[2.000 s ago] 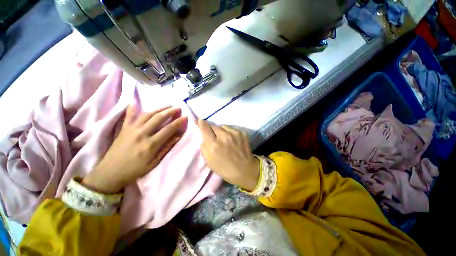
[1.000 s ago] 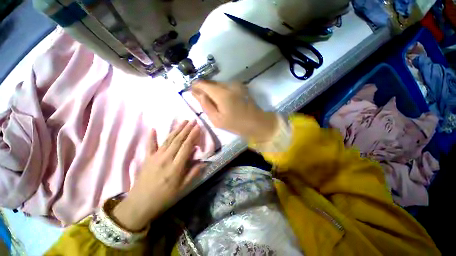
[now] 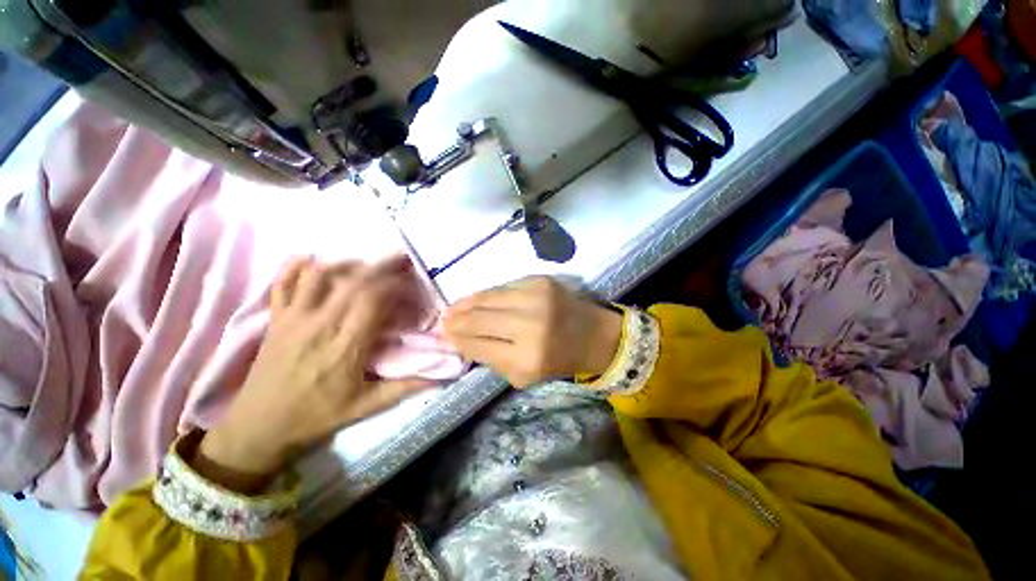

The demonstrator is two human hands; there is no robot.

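The pink fabric piece [image 3: 136,261] lies spread in folds left of the needle, and its edge runs from the presser foot [image 3: 361,179] down to the fingers. My left hand [image 3: 329,352] is on the cloth, slightly blurred, with fingers curled over its near end. My right hand [image 3: 517,329] pinches the folded edge [image 3: 426,272] at its fingertips, near the table's front edge. The swing-away guide [image 3: 517,182] is turned out right of the needle, its flat rounded end over the bed. The sewing machine head [image 3: 216,80] stands above the cloth.
Black shears [image 3: 636,97] lie on the machine bed behind the guide. The table's front edge [image 3: 682,227] runs diagonally. At the right, a blue bin [image 3: 750,233] holds pink pieces [image 3: 869,295], and beyond it a bright blue basket [image 3: 949,85] holds light blue cloth.
The guide has swung outward from the needle. My right hand has moved from beside the needle towards me and holds the edge. My left hand has moved up and its fingers have curled.
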